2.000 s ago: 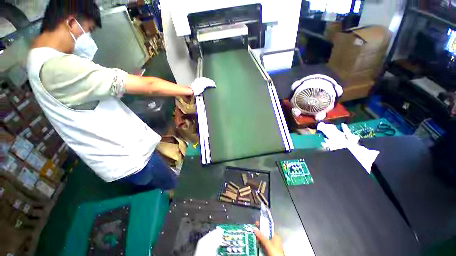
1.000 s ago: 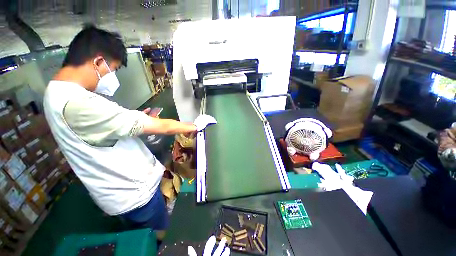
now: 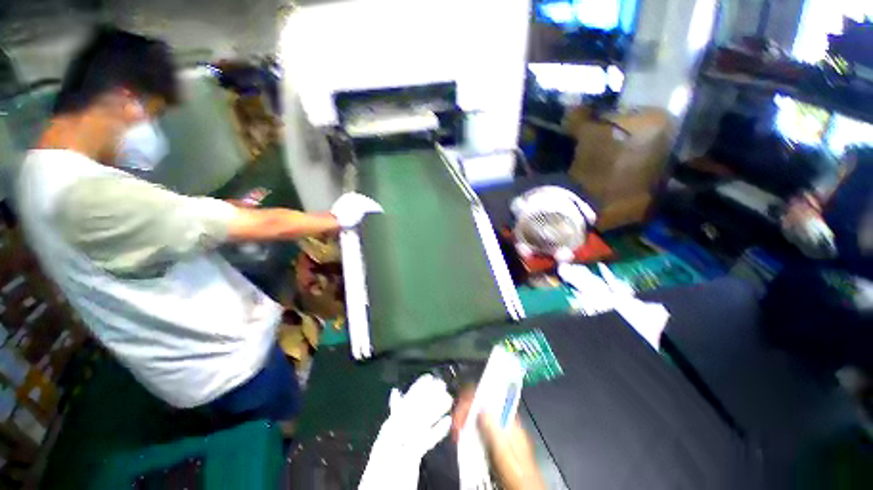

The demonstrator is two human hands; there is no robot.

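Note:
My left hand (image 3: 419, 419), in a white glove, is at the lower middle, over the place of the dark tray; blur hides whether it holds anything. My right hand (image 3: 505, 448), bare-looking, is close beside it at the bottom edge. It grips a long white strip with blue marks (image 3: 500, 388), which points up and away. The strip's upper end overlaps the view of a green circuit board (image 3: 538, 356) lying on a black sheet (image 3: 613, 402). The tray is mostly hidden behind my hands.
A sloping green conveyor (image 3: 421, 249) with silver rails comes from a white machine (image 3: 412, 48). A person (image 3: 163, 278) stands left, a gloved hand on its rail. Right of it are a fan (image 3: 552, 222), white gloves or cloth (image 3: 613, 299) and a carton (image 3: 622, 158). Another person is at far right.
The view has tilted and shifted. The board between my hands two seconds ago is not visible now. My left hand has risen over the tray; my right hand is back in view with the strip.

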